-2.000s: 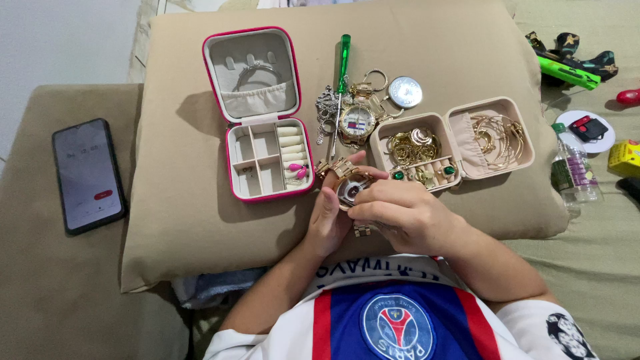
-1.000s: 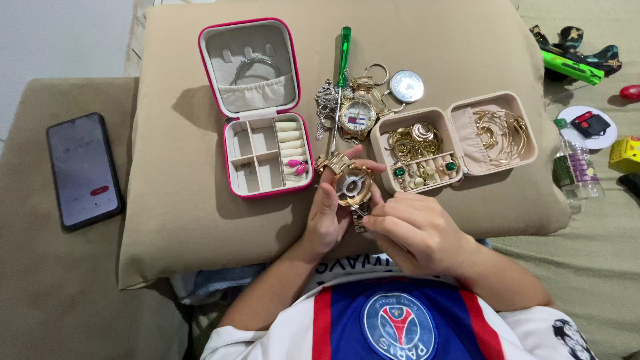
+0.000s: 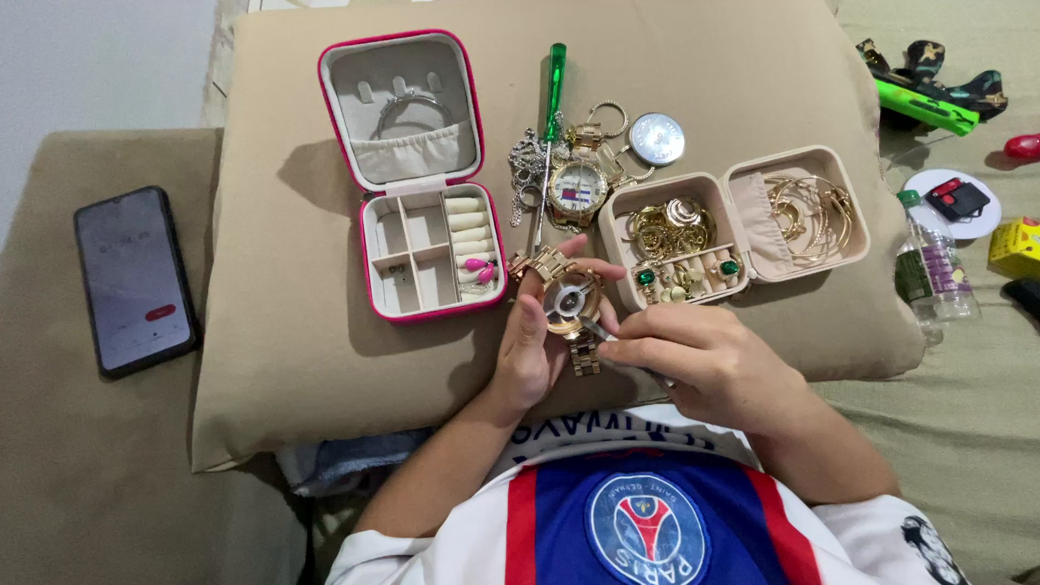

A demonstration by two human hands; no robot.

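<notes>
My left hand [image 3: 536, 333] holds a rose-gold metal wristwatch [image 3: 571, 301] over the cushion's near part, its metal bracelet draped across the fingers. In my right hand [image 3: 691, 357] is a thin metal tool [image 3: 597, 329], perhaps tweezers or a small blade; its tip meets the lower rim of the watch case. Above the hands lies a screwdriver with a green handle [image 3: 556, 85], across a silver chain [image 3: 528, 162] and beside a gold watch with a white dial [image 3: 578, 188]. A round silver disc [image 3: 656, 139] rests to their right.
A pink-edged jewelry box [image 3: 435, 313] lies open at left, a beige one [image 3: 751, 272] with gold jewelry at right. All rest on a beige cushion [image 3: 276, 284]. A smartphone [image 3: 136, 280] lies farther left. Off the cushion's right side are a plastic bottle [image 3: 934, 272] and a white disc [image 3: 987, 219].
The thin metal tool in my right hand now shows at the rim of the watch case. Two seconds ago the fingers of that hand covered part of the watch.
</notes>
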